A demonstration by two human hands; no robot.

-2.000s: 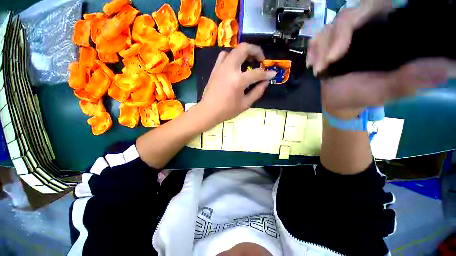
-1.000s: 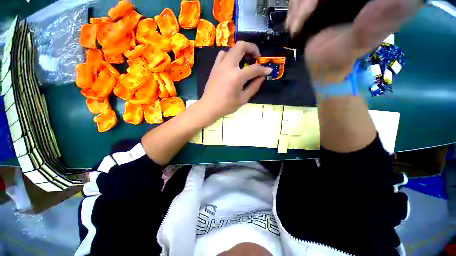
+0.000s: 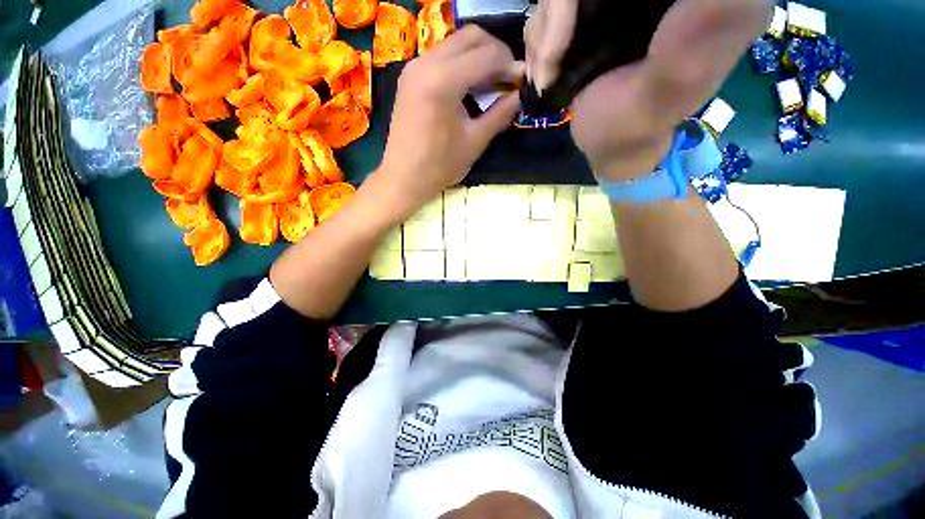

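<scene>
An orange housing (image 3: 557, 122) with a blue circuit board in it sits on the black work mat (image 3: 507, 165), mostly hidden by my hands and the tool. My left hand (image 3: 446, 96) holds the housing's left side with thumb and fingers. My right hand (image 3: 629, 106), blurred and close to the camera, is wrapped around a thick black electric screwdriver (image 3: 609, 41). The tool's dark tip points down at the housing. The exact contact is hidden. A light blue wrist strap (image 3: 649, 186) is on my right wrist.
Orange housings (image 3: 264, 112) lie heaped left of the mat. Blue boards with white batteries (image 3: 806, 76) lie at right. A cream pad sheet (image 3: 487, 233) runs along the front. Stacked sheets (image 3: 61, 233) and a clear plastic bag (image 3: 101, 91) are far left. A white sheet (image 3: 796, 231) lies right.
My right hand and the screwdriver have come from beside the machine to over the housing. The view has shifted, showing more boards at right. My left hand still holds the housing.
</scene>
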